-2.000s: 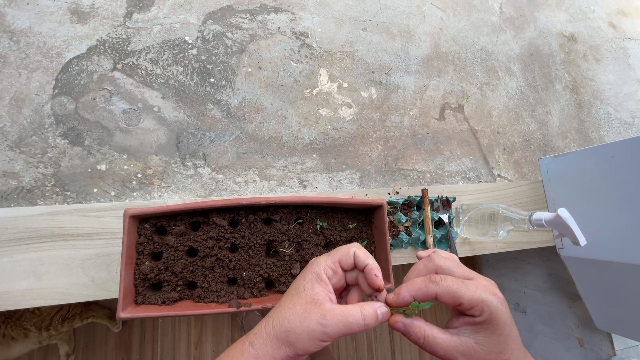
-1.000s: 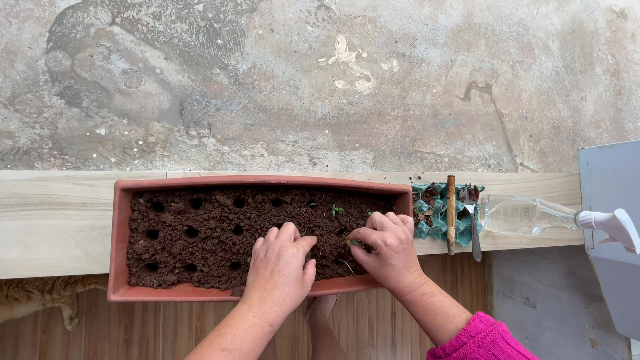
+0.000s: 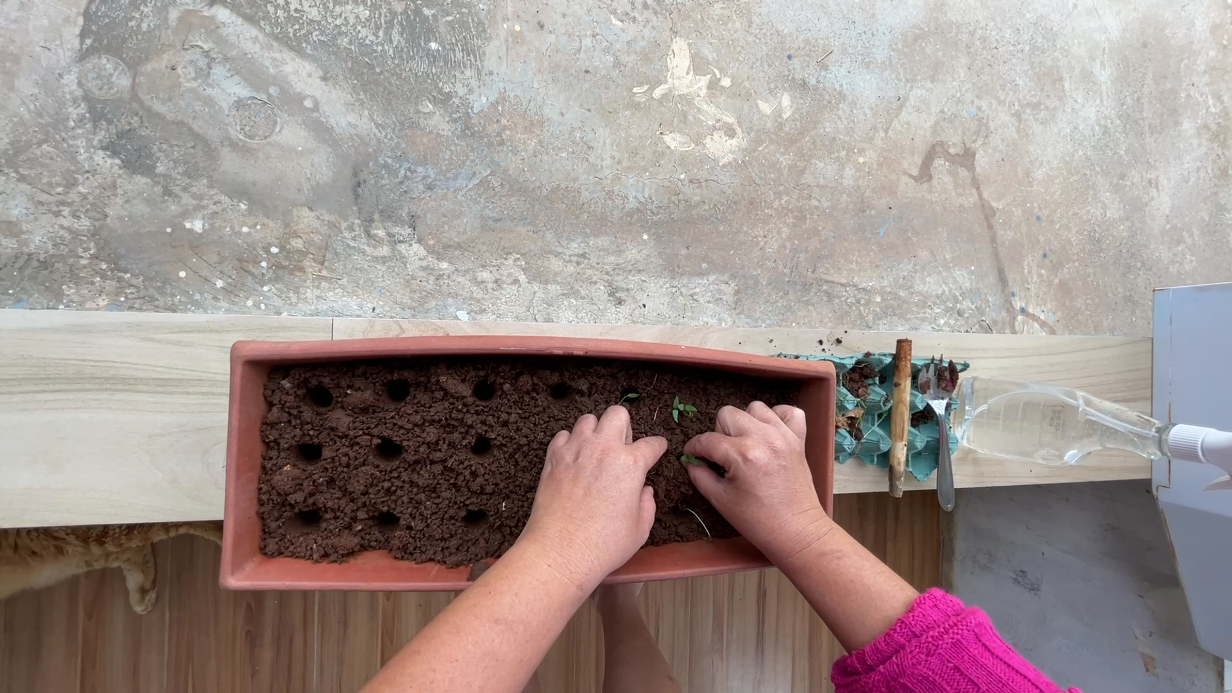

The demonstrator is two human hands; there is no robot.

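A long terracotta-coloured planter box (image 3: 539,346) holds dark soil (image 3: 423,481) with rows of round holes. My left hand (image 3: 597,476) rests on the soil right of the middle, fingers bent, its fingertips partly hidden. Close on its right, my right hand (image 3: 760,472) has thumb and forefinger at a small green seedling (image 3: 690,460) low against the soil; whether they pinch it is hidden. Another seedling (image 3: 682,410) stands just above, between the hands. A smaller sprout (image 3: 629,397) shows beyond my left fingertips. A pale thin stem (image 3: 699,523) lies on the soil below.
Right of the planter, a teal egg carton (image 3: 871,433) bears soil, a wooden stick (image 3: 900,419) and a metal fork (image 3: 943,452). A clear spray bottle (image 3: 1059,421) lies beside it. An orange cat's leg (image 3: 140,573) shows at lower left, and a grey-white panel (image 3: 1193,462) stands at right.
Both hands have gone from above the planter's near edge, where they held a seedling between them, down to the soil. Since one second ago they have barely moved.
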